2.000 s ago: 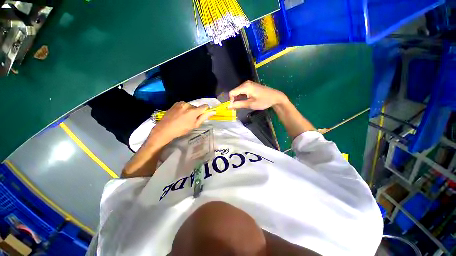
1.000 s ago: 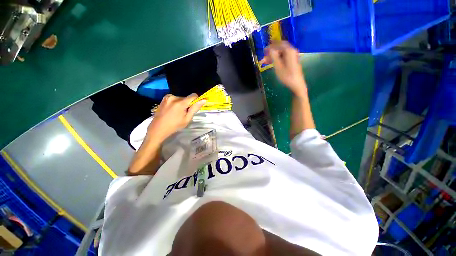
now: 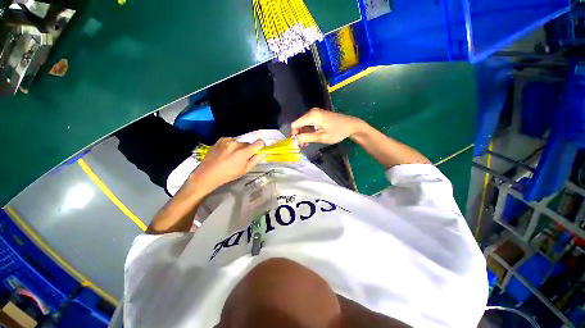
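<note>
A bunch of short yellow wires (image 3: 281, 151) lies across my lap. My left hand (image 3: 226, 163) is closed over the middle of the bunch, with wire ends showing on both sides of it. My right hand (image 3: 326, 127) is at the right end of the bunch, its thumb and fingertips close together at the wire tips. Whether a single wire is between those fingertips is too small to tell. A larger sheaf of yellow wires with whitish tips (image 3: 285, 29) lies on the green bench above, its ends over the bench edge.
Silver metal machine parts (image 3: 29, 48) stand on the bench (image 3: 147, 57) at the upper left, beside a small brown scrap (image 3: 59, 67). Blue bins (image 3: 417, 32) are at the upper right, one holding yellow wires. A white shelf frame (image 3: 523, 214) is at the right.
My right hand has come back from the blue bin side to the right end of the bunch in my left hand. The bunch now lies flatter.
</note>
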